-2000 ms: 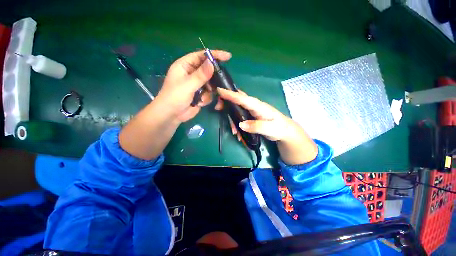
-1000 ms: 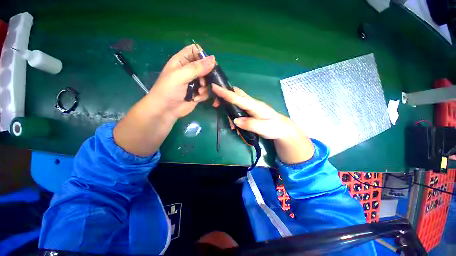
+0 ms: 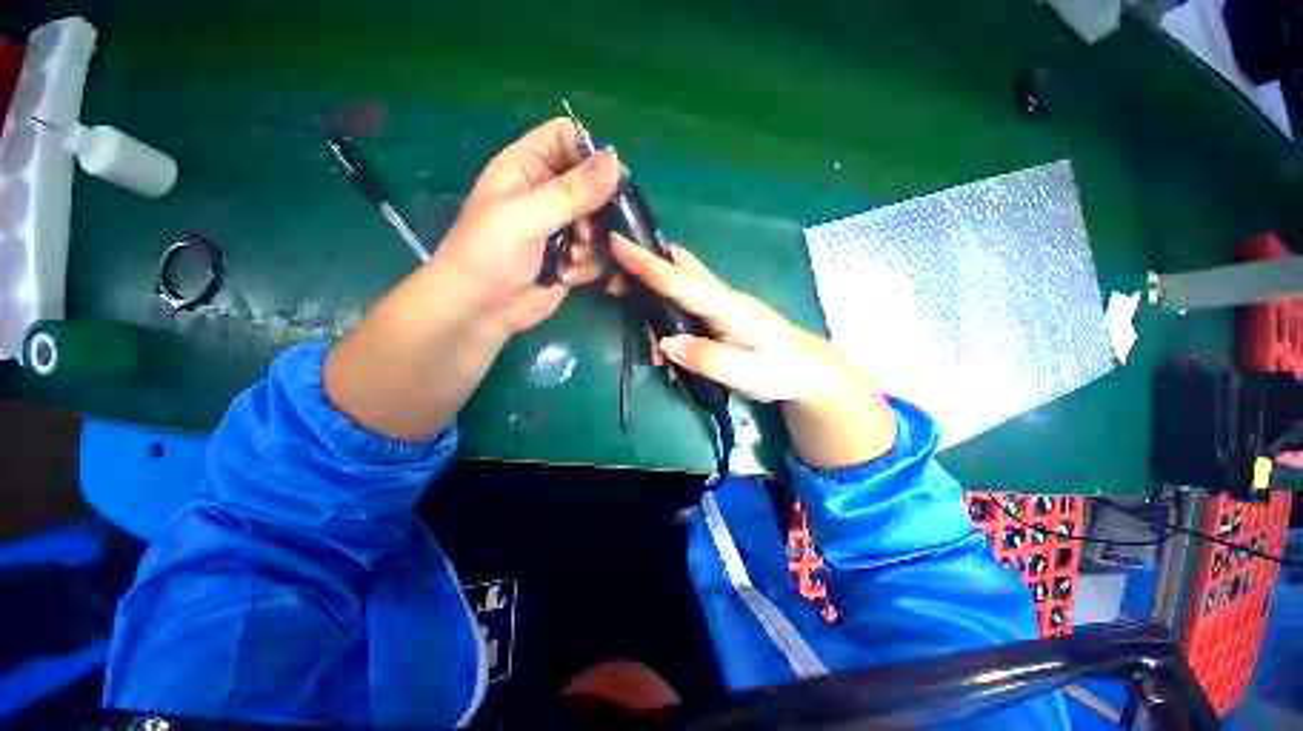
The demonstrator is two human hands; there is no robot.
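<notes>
My right hand point(image 3: 729, 336) is wrapped round the black body of the electric screwdriver point(image 3: 639, 226), which slants with its thin bit pointing up and away from me. My left hand point(image 3: 522, 229) pinches the silver nose of the screwdriver between thumb and index finger. A small dark part point(image 3: 556, 257) sits in the curled fingers of my left hand, mostly hidden; I cannot tell its shape. The cord hangs from the screwdriver's rear over the bench edge.
On the green bench lie a black ring point(image 3: 189, 271), a thin dark tool point(image 3: 375, 193), a clear disc point(image 3: 552, 364), a dark rod point(image 3: 626, 374), a white bottle point(image 3: 129, 160), a green tape roll point(image 3: 93, 349), a white foam tray point(image 3: 46, 186) and a silvery sheet point(image 3: 972, 293).
Since two seconds ago, my left thumb and index finger have closed on the screwdriver's nose. The view has shifted a little. My right hand keeps its hold.
</notes>
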